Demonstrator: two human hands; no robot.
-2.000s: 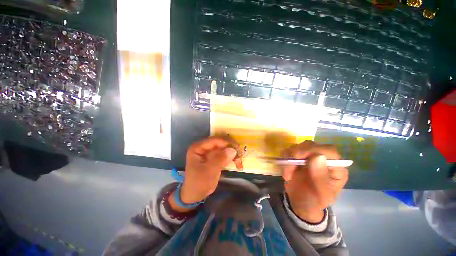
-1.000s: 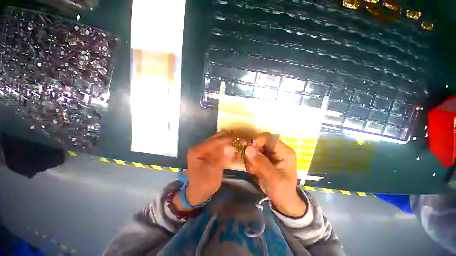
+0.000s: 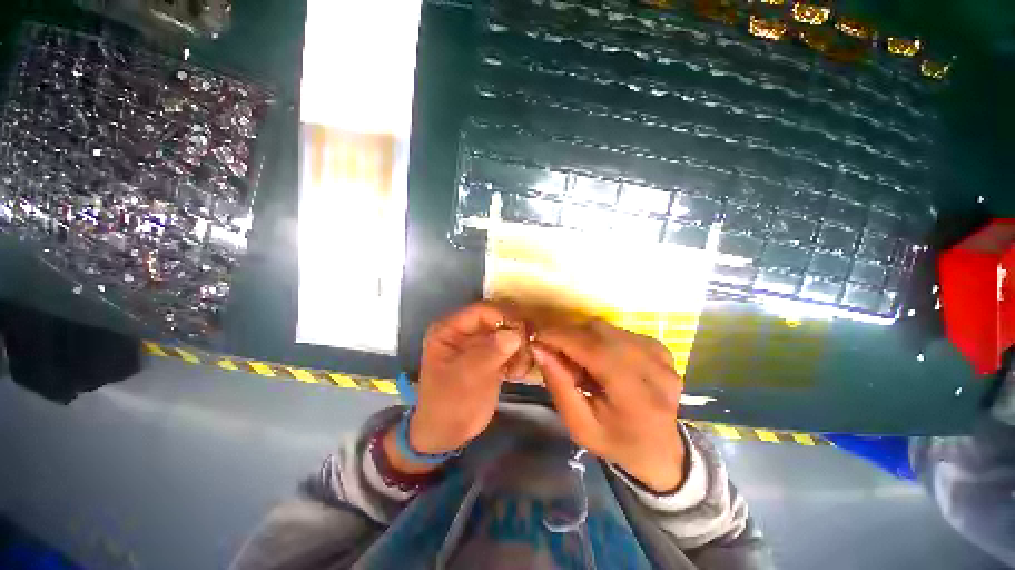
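Note:
My left hand (image 3: pixel 459 373) pinches a tiny component (image 3: pixel 528 337) between thumb and forefinger, in front of my body. My right hand (image 3: pixel 621 395) meets it there, thumb and forefinger closed on the same component, which the fingers mostly hide. A pale yellow adhesive sheet (image 3: pixel 601 267) lies just beyond my hands, partly glared white. A thin white item (image 3: pixel 699 400), possibly the tweezers, lies at the bench edge right of my right hand.
A large clear tray (image 3: pixel 712 145) stands beyond the sheet, with gold parts (image 3: pixel 810 13) along its far side. A long white strip (image 3: pixel 354 256) and a crowded supply tray (image 3: pixel 134 167) are left. A red box (image 3: pixel 979 295) is right. A grey sleeve (image 3: pixel 966 479) shows lower right.
My right hand has moved left to meet my left hand and no longer visibly holds the tweezers. The whole view has shifted slightly, showing more gold parts.

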